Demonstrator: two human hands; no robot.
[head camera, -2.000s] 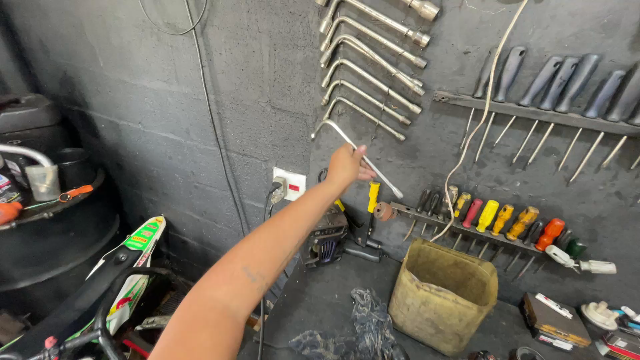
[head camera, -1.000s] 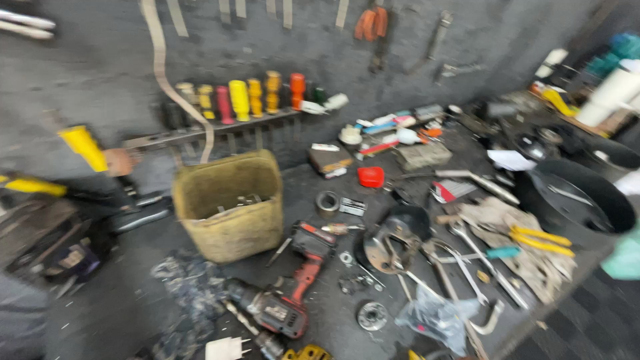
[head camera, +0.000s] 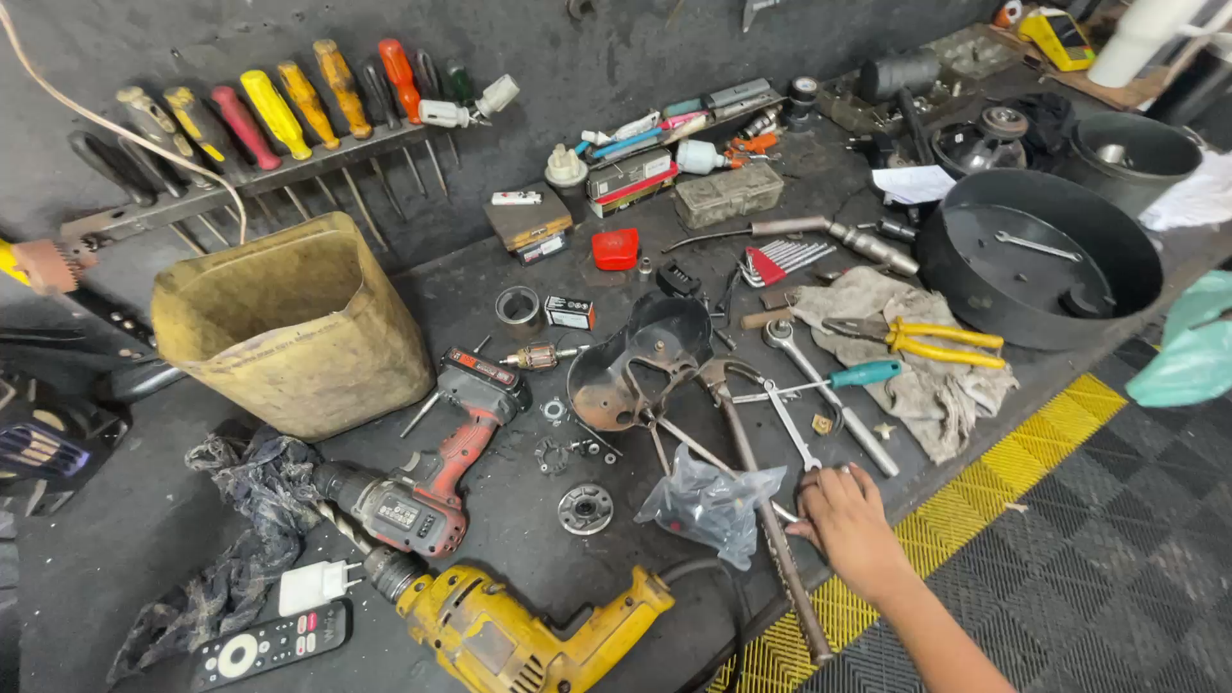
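My right hand (head camera: 847, 525) reaches in from the lower right, over the bench's front edge. Its fingertips are at the lower end of a small combination wrench (head camera: 791, 423), and its thumb is beside the end of a thin metal rod; whether it grips either is unclear. Just left of the hand lie a clear plastic bag (head camera: 710, 500) of small parts and a long-handled hammer (head camera: 760, 491). Above it are a ratchet (head camera: 833, 395), a teal-handled screwdriver (head camera: 864, 373) and yellow-handled pliers (head camera: 948, 345) on a rag (head camera: 871, 298). My left hand is out of view.
A yellow corded drill (head camera: 539, 626), a red cordless drill (head camera: 433, 481) and a remote control (head camera: 274, 645) lie at the lower left. Behind them stands a yellowish plastic container (head camera: 308, 356). A round black pan (head camera: 1039, 308) holding a wrench is at right. Screwdrivers hang in a wall rack (head camera: 289, 173).
Two seconds ago a hand held an L-shaped wrench at the wall. The view has swung right and down to the bench, where my right hand has come in among the tools.
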